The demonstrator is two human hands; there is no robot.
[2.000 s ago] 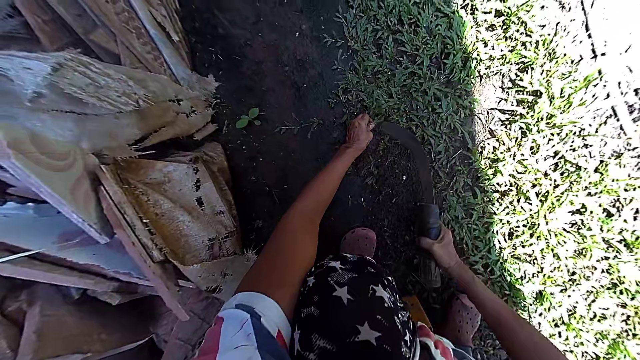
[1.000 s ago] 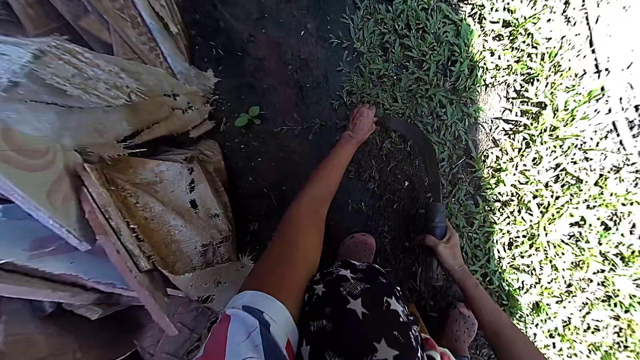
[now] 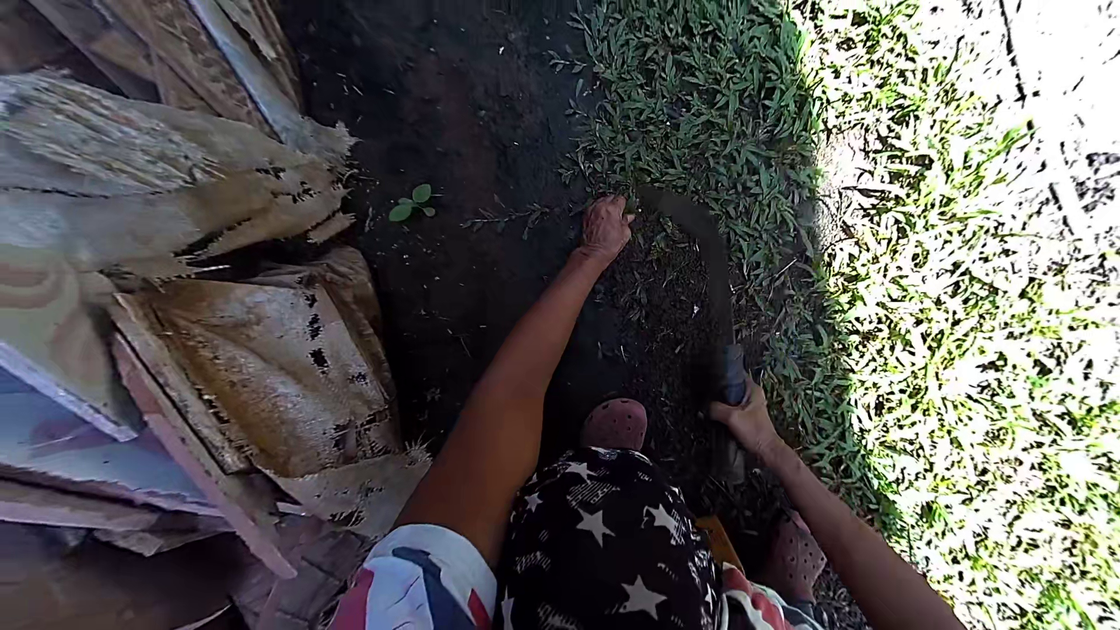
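My right hand (image 3: 748, 418) is closed around the dark handle of a sickle (image 3: 716, 262), whose curved blade arcs up and left through the grass. Near the blade's tip, my left hand (image 3: 607, 226) is closed at the edge of the low green grass (image 3: 691, 114). Its fingers seem to grip some grass, though what lies inside the fist is hidden. The blade is somewhat blurred, and its tip lies just right of my left hand.
Torn, weathered boards (image 3: 254, 367) and sheets are piled along the left. Dark bare soil (image 3: 455, 114) with a small leafy seedling (image 3: 412, 203) lies beside them. Pink clogs (image 3: 615, 424) are on my feet. Sunlit grass (image 3: 954, 350) spreads at right.
Both hands stay near the same spots, the left one by the grass edge and the right one on the sickle's handle. Nothing has plainly been let go.
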